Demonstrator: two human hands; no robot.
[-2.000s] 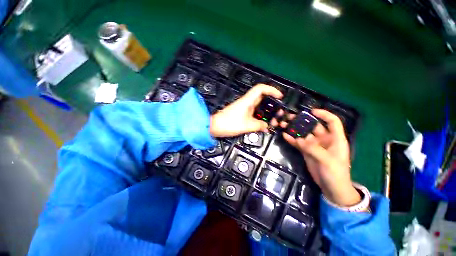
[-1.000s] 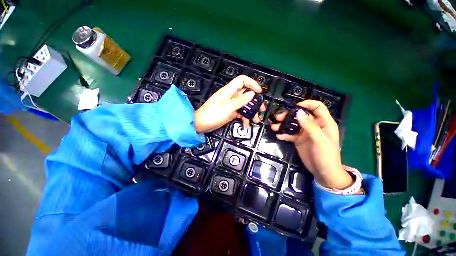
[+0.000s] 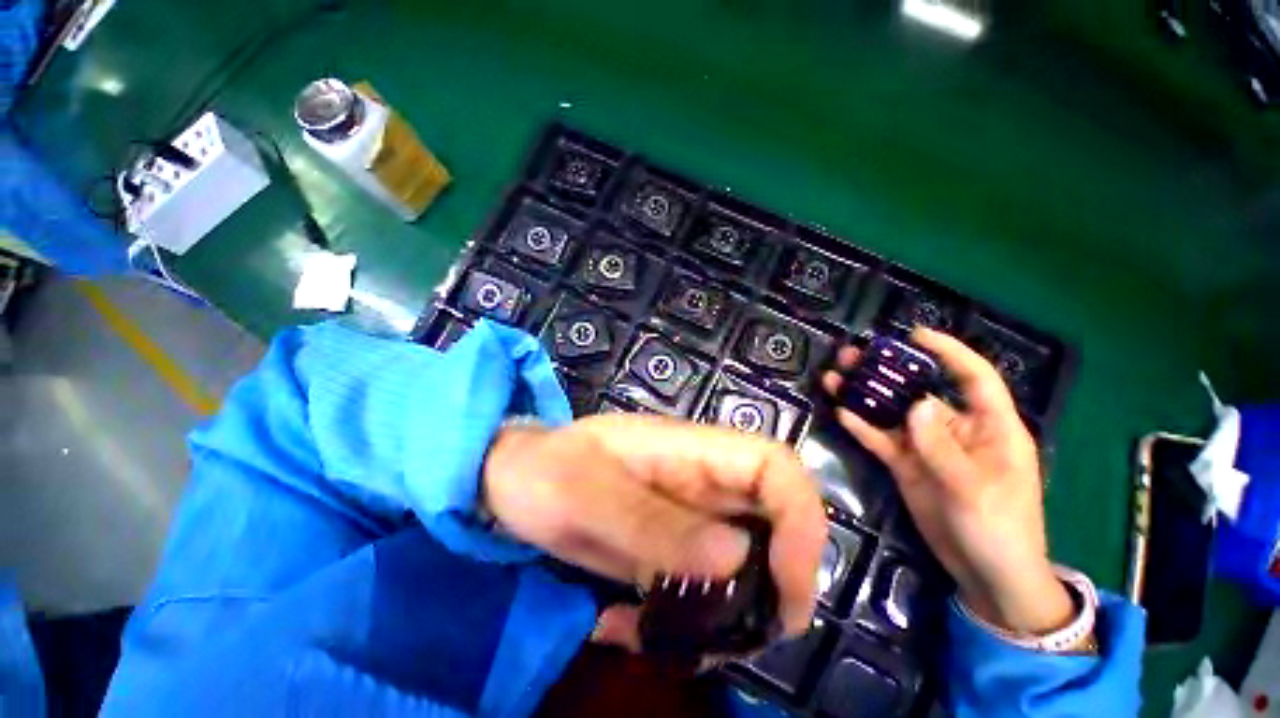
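Note:
A black pocket tray [image 3: 562, 312] lies in front of me, with watches back-up in many pockets, round rings showing. My left hand [image 3: 674, 519] is close to the camera over the tray's near edge, slightly blurred. It holds a black smartwatch [image 3: 709, 606] with short lit marks on its screen, the thumb over part of it. My right hand [image 3: 934, 435] holds another smartwatch [image 3: 887, 382] above the tray's right part, its screen showing lit menu rows. Pockets under my left hand are hidden.
A whitish bottle with a yellow-brown label [image 3: 376, 152] stands upper left, near a white power strip [image 3: 197, 183] and a white wipe [image 3: 324, 281]. At right lie a phone [image 3: 1169, 540] and crumpled wipes [image 3: 1221, 470]. A blue holder is partly visible at the right edge.
My left hand has moved down and toward the camera with its watch, away from my right hand. More of the tray's upper pockets show. The watch screens now show lit marks or rows.

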